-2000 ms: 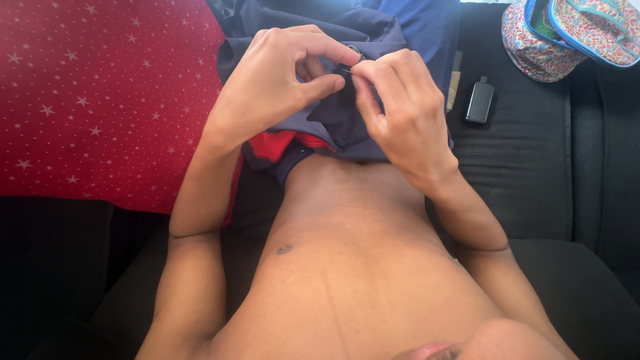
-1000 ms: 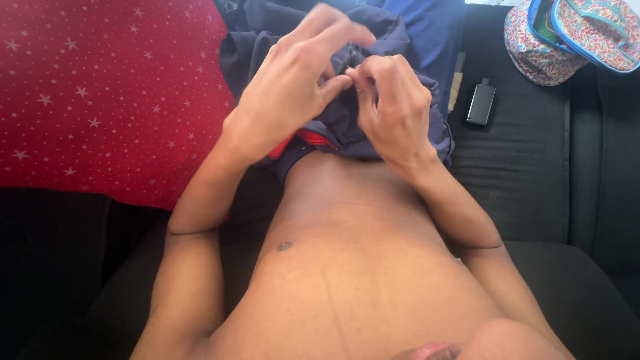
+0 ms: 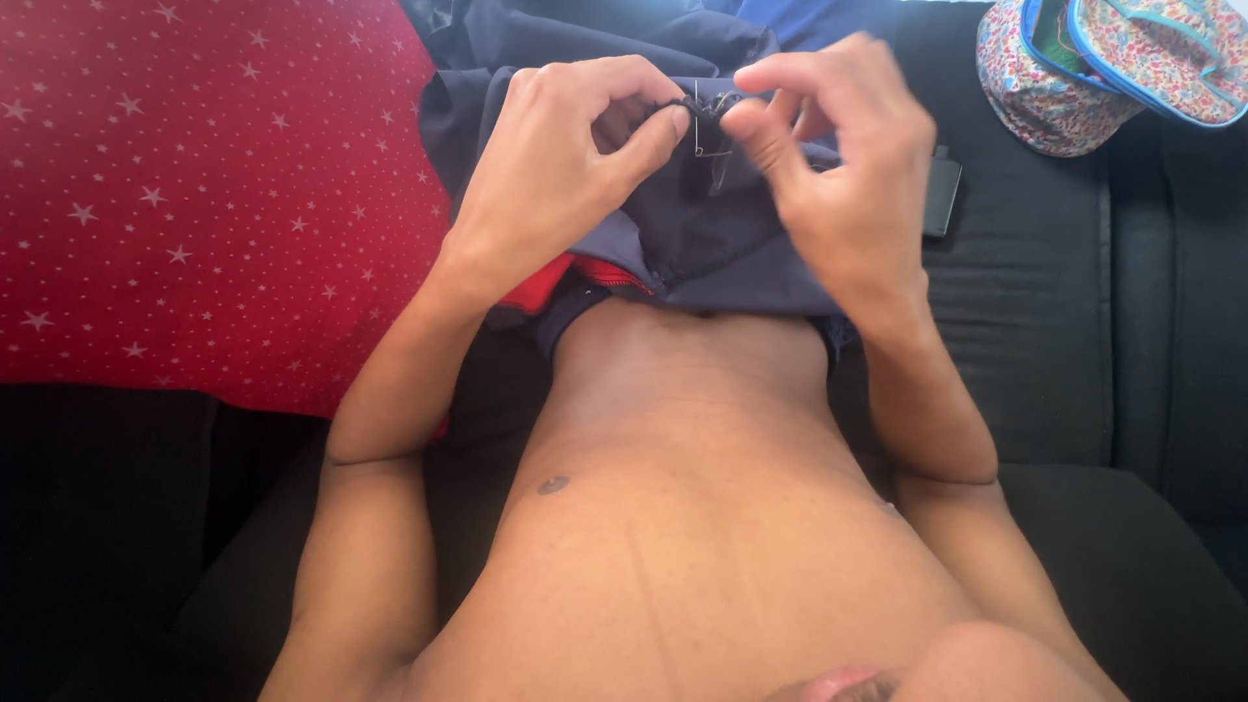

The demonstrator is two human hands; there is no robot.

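Observation:
A dark navy garment (image 3: 712, 229) with a red-edged zipper (image 3: 609, 273) lies across my lap. My left hand (image 3: 585, 146) pinches a gathered dark edge of it between thumb and forefinger. Beside those fingertips, a thin metal pin (image 3: 698, 136), which looks like an open safety pin, hangs at the cloth among loose threads. My right hand (image 3: 829, 136) is just right of the pin, slightly blurred, its thumb and forefinger apart near the frayed threads. Whether a fine thread lies between the right fingers cannot be told.
A red cloth with white stars (image 3: 214, 195) covers the seat at left. On the black sofa (image 3: 1033, 322) at right lies a small black device (image 3: 941, 195), partly behind my right hand. A floral zippered pouch (image 3: 1053, 107), its lid open, stands at the upper right.
My right thumb and forefinger, close to the left fingertips before, are now apart and farther right. My left forefinger, raised a second ago, is now down on the cloth. The pin shows more plainly.

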